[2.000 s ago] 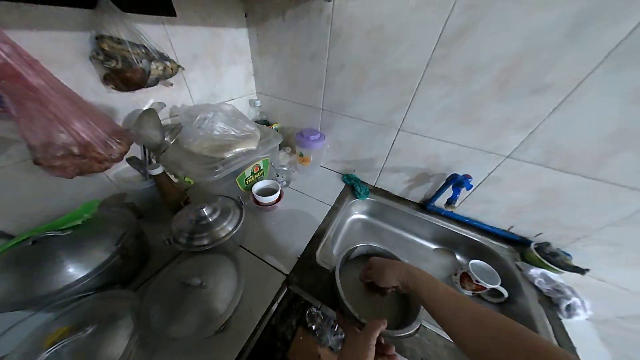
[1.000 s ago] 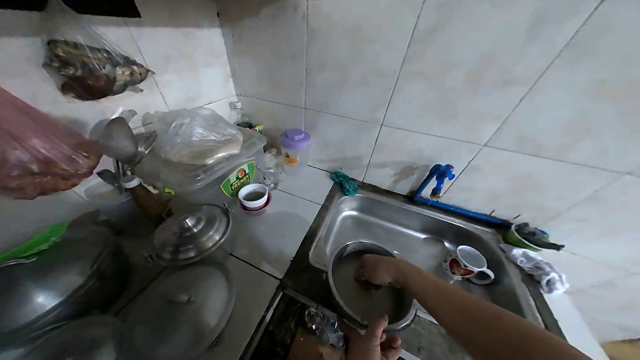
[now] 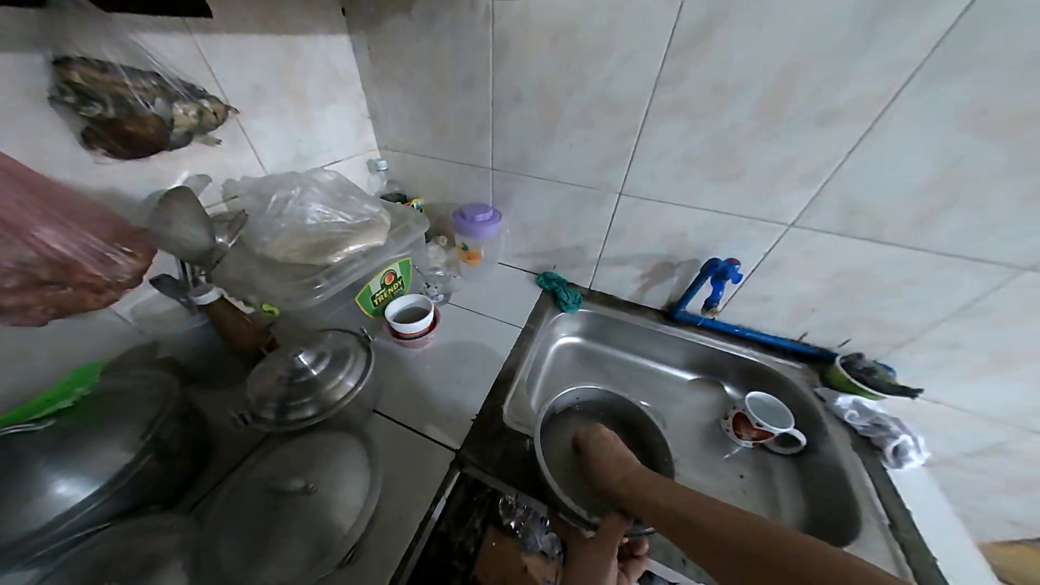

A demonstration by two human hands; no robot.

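Note:
A round metal pot point(image 3: 552, 443) holding cloudy liquid sits over the near left part of the stainless steel sink point(image 3: 585, 341). My right hand point(image 3: 605, 459) reaches into the pot, its fingers down in the liquid and hidden, so whether they hold anything cannot be seen. At the pot's near rim is my left hand point(image 3: 601, 552), thumb up against the rim, gripping it from outside. Inside the sink, to the right of the pot, a white mug point(image 3: 770, 413) with a red print lies tilted.
Blue faucet point(image 3: 715, 280) behind the sink; green scouring mesh point(image 3: 561, 291) at its corner. Left: lidded metal pot point(image 3: 313, 378), another lid point(image 3: 288, 496), small white cup point(image 3: 409, 315), plastic bin point(image 3: 325, 284), purple-lidded container point(image 3: 478, 231). Bags point(image 3: 138, 106) hang at upper left. A cloth point(image 3: 881, 426) lies right.
Both hands stay at the pot, the right one inside it throughout. The view has shifted a little.

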